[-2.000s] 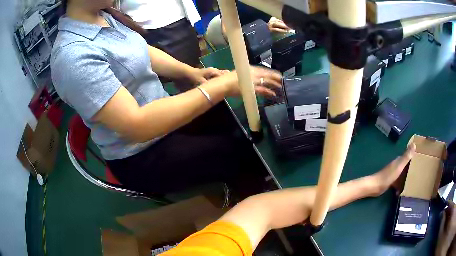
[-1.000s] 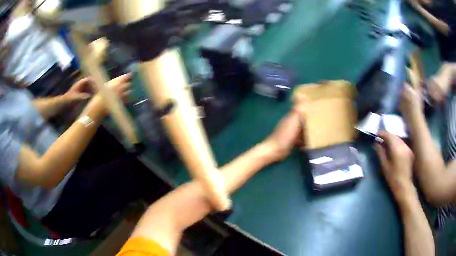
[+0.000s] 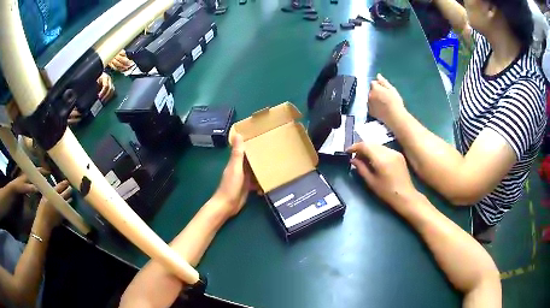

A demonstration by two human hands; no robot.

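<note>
An open retail box (image 3: 276, 150) stands on the green bench top, its tan lid raised and tilted back. A dark printed insert card (image 3: 303, 200) with white text and a small blue patch fills its opening. My left hand (image 3: 234, 177) holds the lid's left edge, thumb on the inner side. My right hand (image 3: 380, 166) is right of the box, fingertips at a small dark flat part (image 3: 349, 133) on white leaflets (image 3: 333, 142). Whether the fingers grip the part or a leaflet cannot be told.
Cream pipe racking (image 3: 111, 198) crosses the left side. Closed black cartons (image 3: 210, 125) stand behind and left of the open box. More black boxes (image 3: 333, 96) stand beyond the leaflets. A person in a striped top (image 3: 503, 108) sits at right, one hand near the leaflets. Other hands work at left.
The view has swung right, so the open box now shows nearer the middle. My left hand stays on the lid. My right hand remains by the leaflets and shows more clearly.
</note>
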